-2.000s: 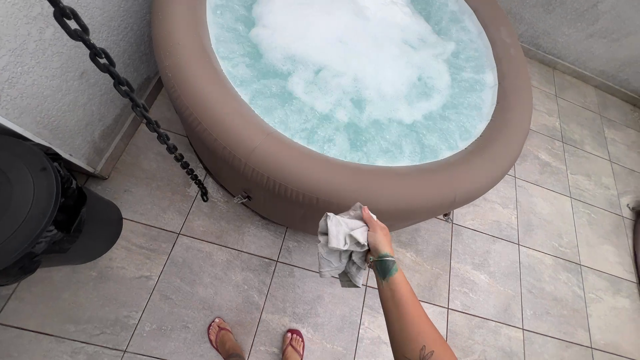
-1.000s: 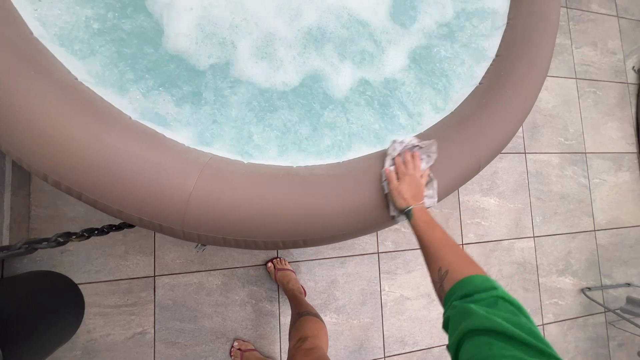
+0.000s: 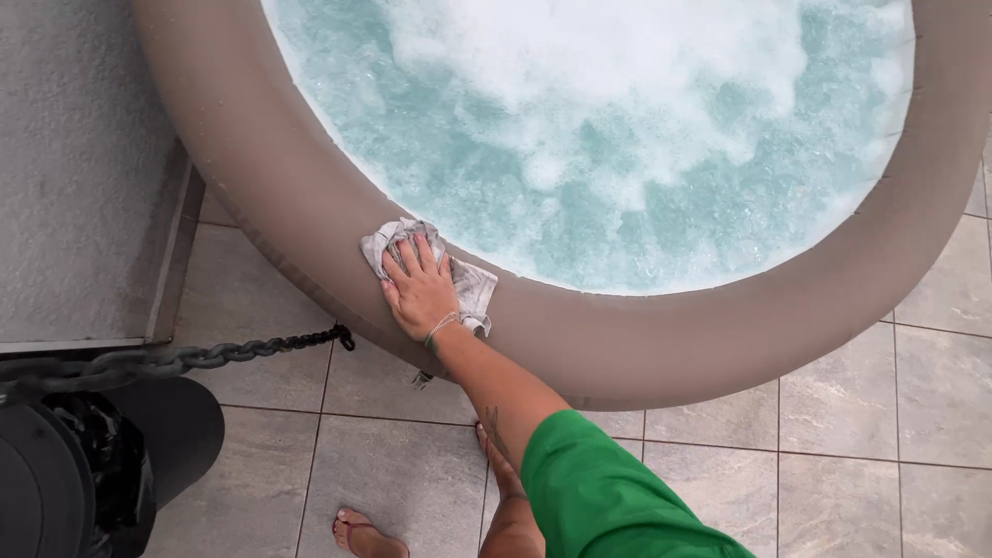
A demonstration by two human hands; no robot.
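Note:
My right hand (image 3: 422, 293) presses flat, fingers spread, on a crumpled light grey cloth (image 3: 474, 291). The cloth lies on the brown inflatable rim of a hot tub (image 3: 659, 349), at its near left part, close to the inner edge. Part of the cloth sticks out on the right side of the hand. Inside the rim is bubbling, foamy water (image 3: 589, 124). A thin bracelet is around my right wrist, and a green sleeve covers the upper arm. My left hand is out of the picture.
A dark chain (image 3: 232, 354) hangs at the left, above a black bin (image 3: 167, 442) with a black bag. A grey wall (image 3: 77, 178) stands close to the tub's left side. My feet in flip-flops (image 3: 360, 533) are on grey floor tiles (image 3: 387, 473).
The right hand held the bunched cloth in front of the tub two seconds ago, then pressed it on the rim's right part. Now hand and cloth are farther left along the rim. The view has shifted.

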